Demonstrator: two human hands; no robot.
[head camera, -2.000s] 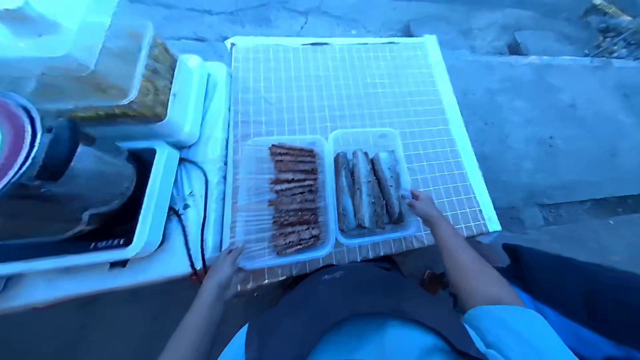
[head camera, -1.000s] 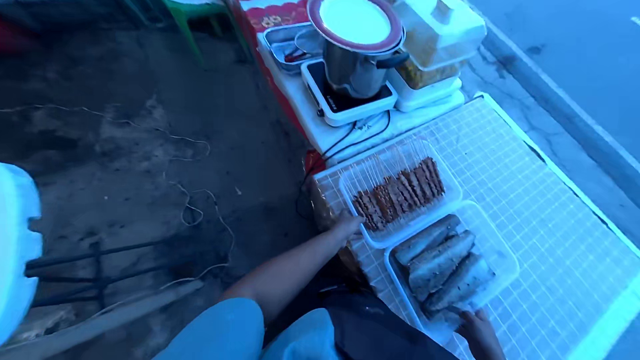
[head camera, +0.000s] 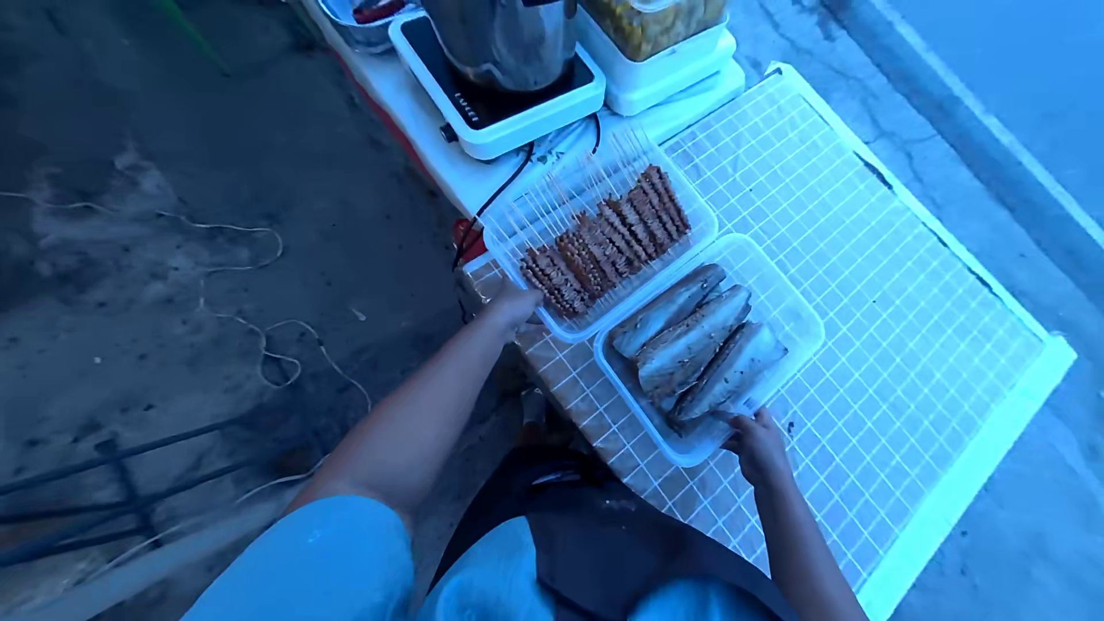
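Two clear plastic containers rest side by side near the edge of a table with a grid-patterned cover. My left hand (head camera: 516, 308) grips the near corner of the container (head camera: 565, 331) that holds several meat skewers (head camera: 604, 241), their bare sticks pointing to the upper left. The other container (head camera: 806, 317) holds several long pieces of what looks like fish (head camera: 694, 341). At its lower right rim is my right hand (head camera: 759, 440), fingers bent against the wall. The fingertips of both hands are partly hidden.
Beyond the skewers, a metal pot (head camera: 509, 43) stands on a white-framed electric cooktop (head camera: 535, 119) with a black cable. Right of it, a container of yellowish food (head camera: 651, 30) sits on a white box (head camera: 660, 82). Metal bars (head camera: 129, 487) and a thin cord (head camera: 237, 226) lie to the left.
The view has swung strongly, bringing the ground at left into sight. Both hands stay at the two containers, which remain side by side.
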